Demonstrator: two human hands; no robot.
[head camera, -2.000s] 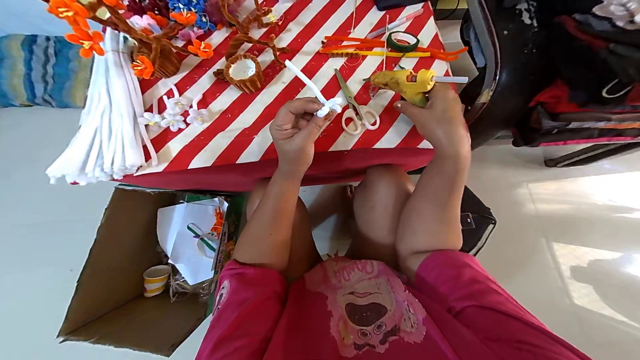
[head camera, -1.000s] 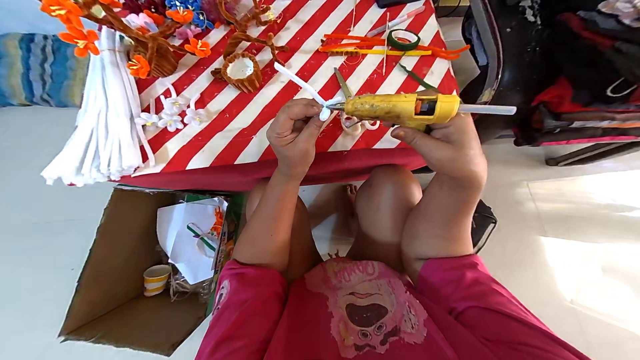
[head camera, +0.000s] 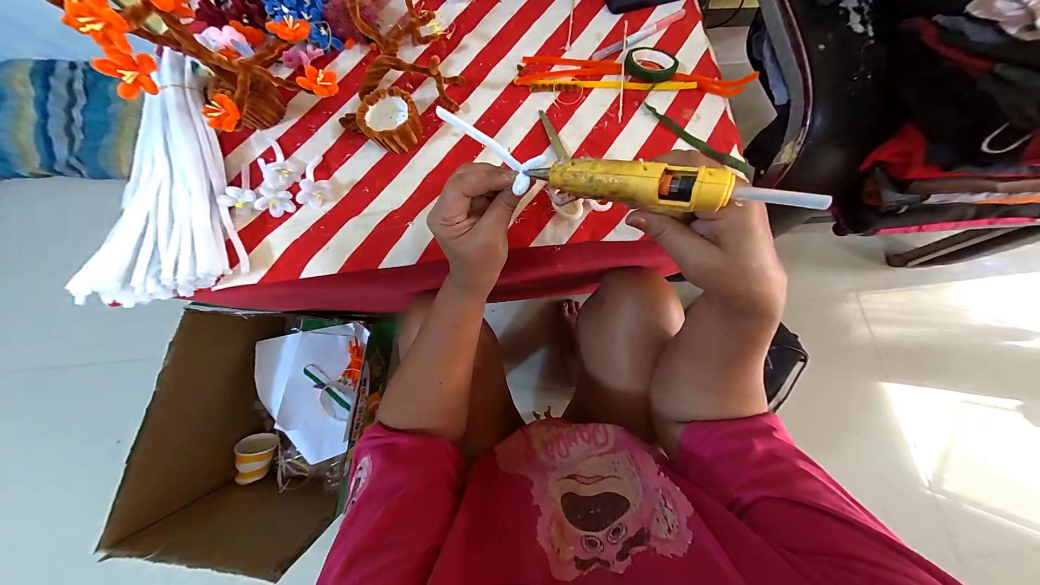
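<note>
My left hand pinches a white pipe-cleaner flower whose straight stem points up and left. My right hand is wrapped around a yellow hot glue gun, its nozzle at the flower beside my left fingertips. A clear glue stick sticks out of the gun's back end. Scissors lie behind the gun, which partly hides them. Several finished white flowers rest on the striped cloth to the left, next to a bundle of white pipe cleaners.
Orange pipe cleaners and green floral tape lie at the back right. A brown pipe-cleaner tree in a pot and orange flowers stand back left. Below the table's front edge is a cardboard box with a paper cup. A black chair stands right.
The glue gun has swung from pointing away over the table to lying sideways, its nozzle now at the white flower. My left hand has stayed nearly in place, holding the flower.
</note>
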